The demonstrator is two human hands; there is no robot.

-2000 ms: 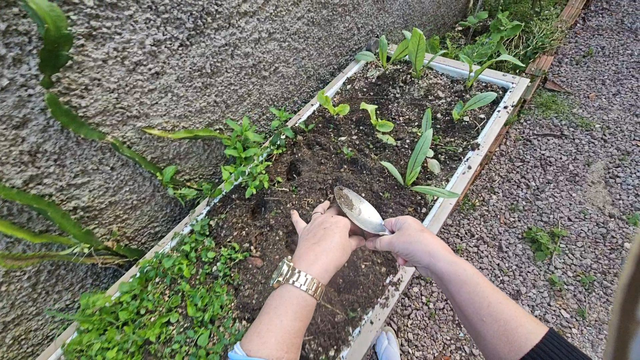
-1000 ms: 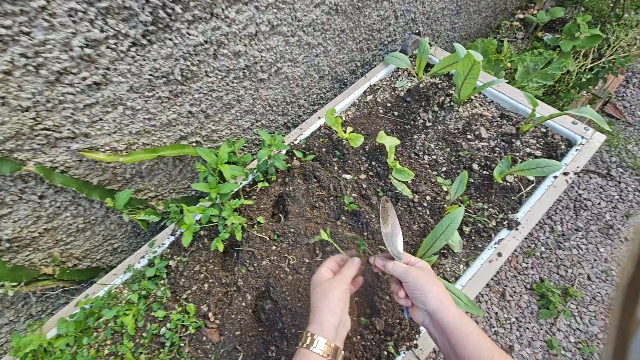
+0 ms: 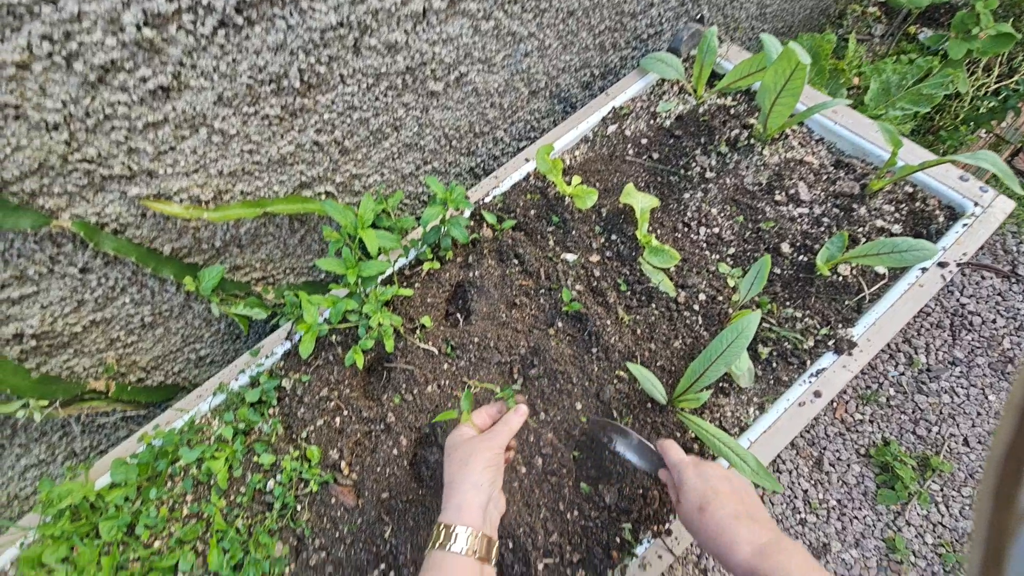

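My left hand (image 3: 478, 456), with a gold-toned metal watch band on its wrist, pinches small green sprigs (image 3: 466, 408) between thumb and fingertips, just above the dark soil (image 3: 512, 320). To its right, my right hand (image 3: 712, 496) grips a metal spoon (image 3: 628, 445) whose bowl points left, low at the soil; its handle is mostly hidden in the hand. A young plant with long, dark-veined leaves (image 3: 716, 360) grows just beyond the spoon. Two pale green lettuce-like seedlings (image 3: 646, 232) stand farther up the bed.
A raised bed frame (image 3: 848, 368) surrounds the soil. Along its left side runs a rough wall (image 3: 280, 96) with trailing green cactus stems (image 3: 144, 256). Leafy mint-like plants (image 3: 360, 256) lean over that edge, and low ground cover (image 3: 176, 488) fills the near left. Gravel (image 3: 896, 400) lies outside, right.
My hands, close together earlier, are now farther apart. The spoon, raised upright a second ago, is now low at the soil. Small sprigs are now in my left fingers.
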